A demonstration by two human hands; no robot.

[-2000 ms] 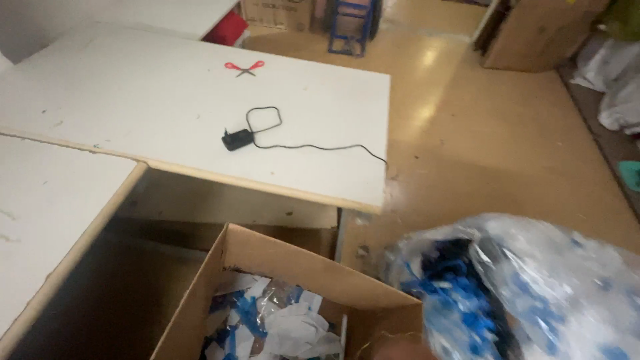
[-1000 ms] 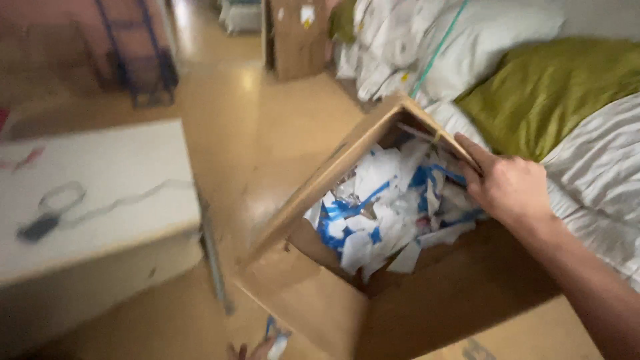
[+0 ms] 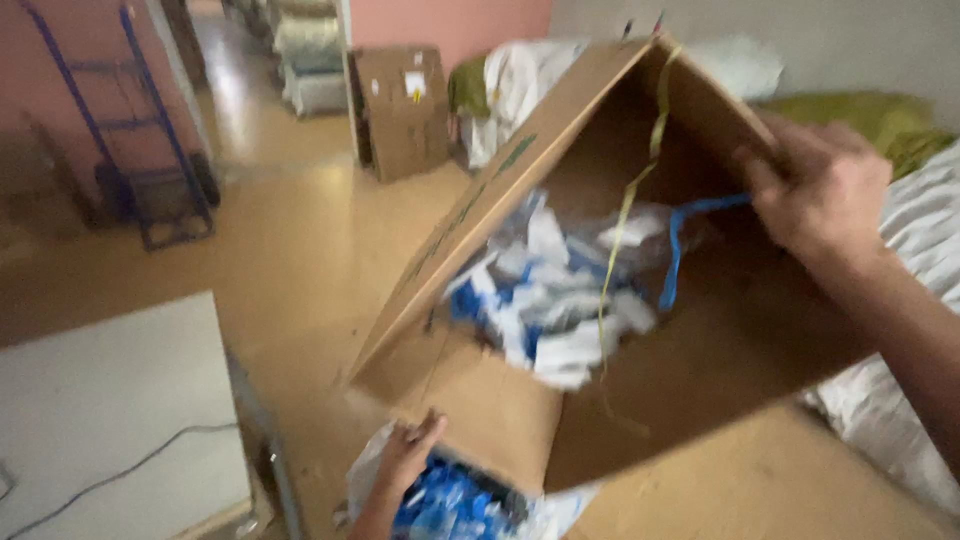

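Note:
My right hand [image 3: 825, 187] grips the upper right rim of a large cardboard box [image 3: 712, 352], which is tilted with its opening toward me. White and blue scraps [image 3: 555, 300] lie inside it, a yellow strip [image 3: 626, 202] hangs from its top corner, and a blue strip [image 3: 675, 255] is near my right fingers. Below the box's lower left edge is my left hand [image 3: 412, 442], blurred, beside a clear plastic bag [image 3: 367, 465] holding blue scraps [image 3: 457, 502]. Whether the left fingers hold the bag's edge cannot be told.
A white table [image 3: 127, 405] with a dark cable [image 3: 135, 465] stands at the lower left. Behind are a blue hand truck [image 3: 142, 127] and an upright cardboard carton [image 3: 405, 112]. White fabric bundles [image 3: 930, 225] and olive fabric [image 3: 847, 112] lie along the right wall.
The box has tipped further, and its scraps have shifted inside. My left hand has come further into view at the lower left, beside the bag. The view has swung to the right since the oldest frame.

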